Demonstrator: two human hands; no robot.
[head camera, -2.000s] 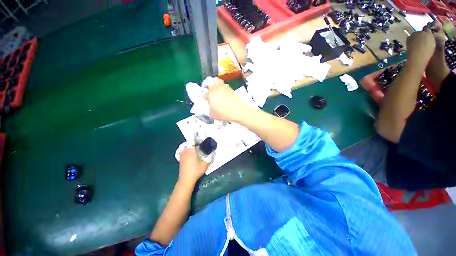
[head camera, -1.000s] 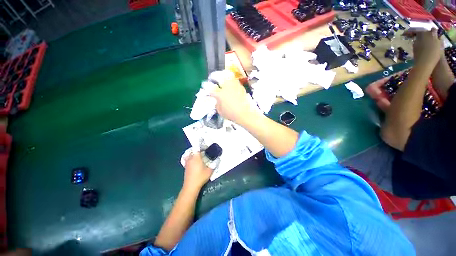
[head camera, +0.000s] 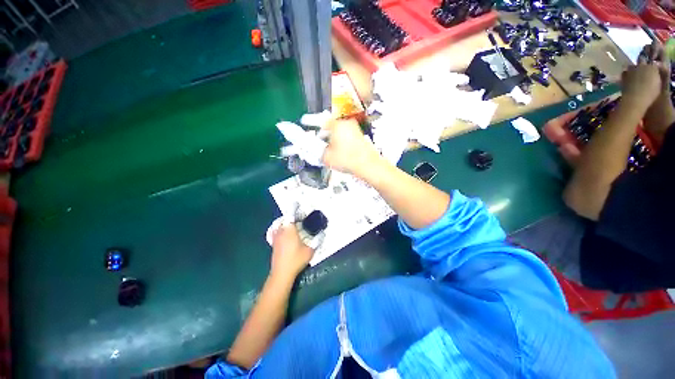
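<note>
My left hand (head camera: 289, 250) holds a small black watch body (head camera: 314, 221) over the white paper sheet (head camera: 355, 215), with white material at its fingertips. My right hand (head camera: 348, 146) is higher up, beside the metal post, and holds a white wipe (head camera: 302, 142). A small grey container (head camera: 314, 176) stands just below the wipe, partly covered by it. I cannot tell whether the wipe touches it.
Two dark units (head camera: 130, 292) lie at the left on the green bench (head camera: 185, 244). Two more units (head camera: 424, 172) lie right of the sheet. A heap of wipes (head camera: 422, 104), a black box (head camera: 494, 72) and red trays (head camera: 414, 37) lie beyond. A co-worker's arm (head camera: 614, 141) is at the right.
My right hand with the wipe shifts slightly near the container, and the wipe's shape changes. My left hand keeps holding the black unit. The co-worker's hands have moved a little.
</note>
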